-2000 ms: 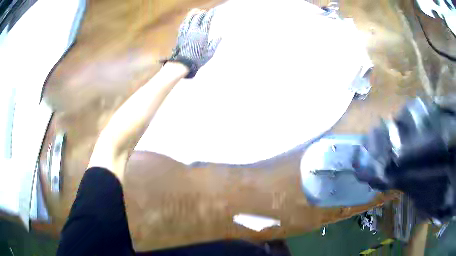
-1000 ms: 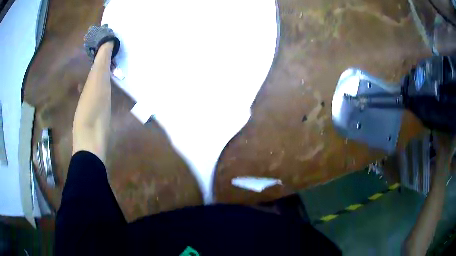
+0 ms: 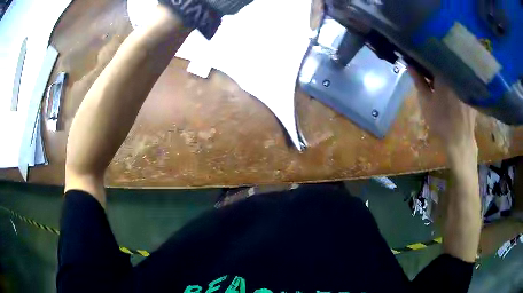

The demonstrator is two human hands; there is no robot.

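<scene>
A cut stack [image 3: 258, 57] with bright white paper on top lies at the top centre, its narrow point towards me. The straight-knife cutting machine [image 3: 424, 40] fills the upper right. Its grey base plate [image 3: 367, 86] sits on the table against the stack's right edge. My left hand [image 3: 221, 7], in the grey mesh glove, is at the stack's upper left, cut off by the top edge; its fingers are not visible. My bare right hand [image 3: 447, 109] is at the machine, its fingers mostly hidden by the motor body.
White-topped layers [image 3: 23, 86] lie along the left side of the brown table [image 3: 172, 137]. A silver metal clamp or weight [image 3: 55, 103] lies beside them. Offcuts [image 3: 421, 200] and yellow-black tape [image 3: 418, 246] are on the green floor beyond the near table edge.
The cutting machine has come left from the far right to the stack's edge, with my right hand. The stack has turned since the oldest frame. The white offcut has left its spot on the table.
</scene>
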